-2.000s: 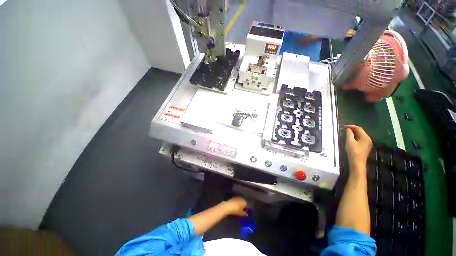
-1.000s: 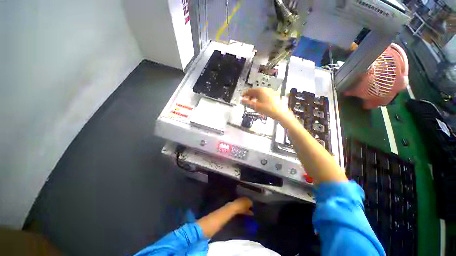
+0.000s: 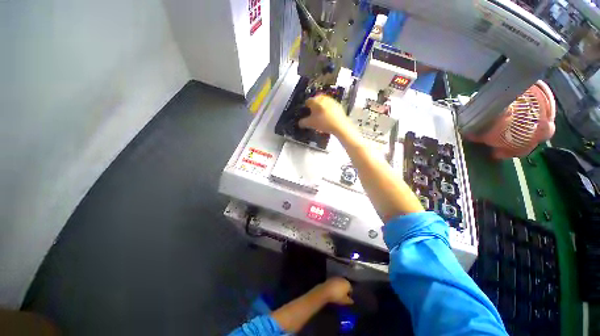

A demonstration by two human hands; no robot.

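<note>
My right hand is over the left fixture, a black plate on the machine's left side, under the metal screwdriver head. Its fingertips point down at the plate; whether they hold a part cannot be told. My left hand is low in front of the machine, below the front panel; its fingers look curled and their content is hidden. The right fixture holds several pale-ringed pieces in two columns and is partly covered by my right arm.
The pale screw feeder stands between the fixtures. Small dark items lie on a white patch. A black blister tray lies right of the machine on the green belt. A pink fan stands behind the right corner.
My right hand has gone from beside the machine's right edge, across the middle, to the left fixture. The screwdriver head swung right, then back over the left fixture. The camera view has shifted.
</note>
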